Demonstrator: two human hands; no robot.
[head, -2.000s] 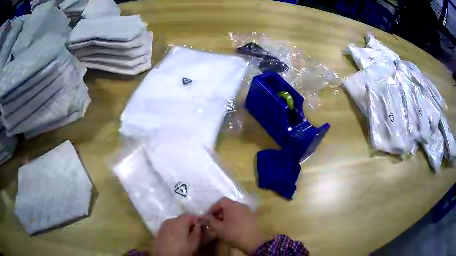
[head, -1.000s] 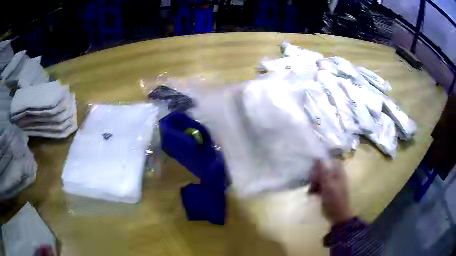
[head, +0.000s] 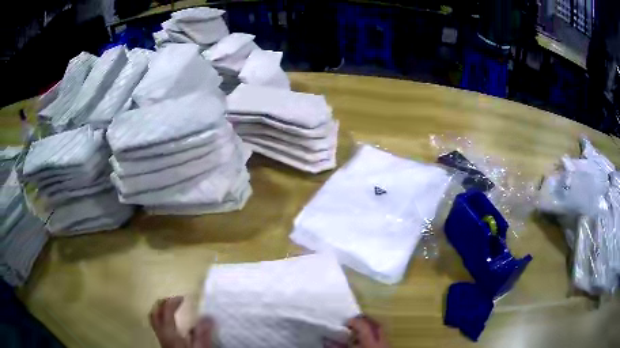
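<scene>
A folded white quilted piece is in front of me at the bottom centre. My right hand, cut off by the lower edge, grips its lower right corner. My left hand, also cut off, is at its lower left edge with fingers apart; one fingertip touches the edge. A flat stack of polybags with a dark triangle mark lies behind the piece. The blue tape dispenser with a yellow-green core stands right of the bags. A dark-blue flat piece lies at its front.
Tall stacks of quilted pieces fill the left, with another stack nearer the bags. A dark object lies in crumpled clear film behind the dispenser. Packed bags are heaped at the right edge. Blue stools stand beyond the table.
The view has turned left. The bagged piece is out of my right hand, which now grips an unbagged quilted piece. My left hand has come to that piece's other side.
</scene>
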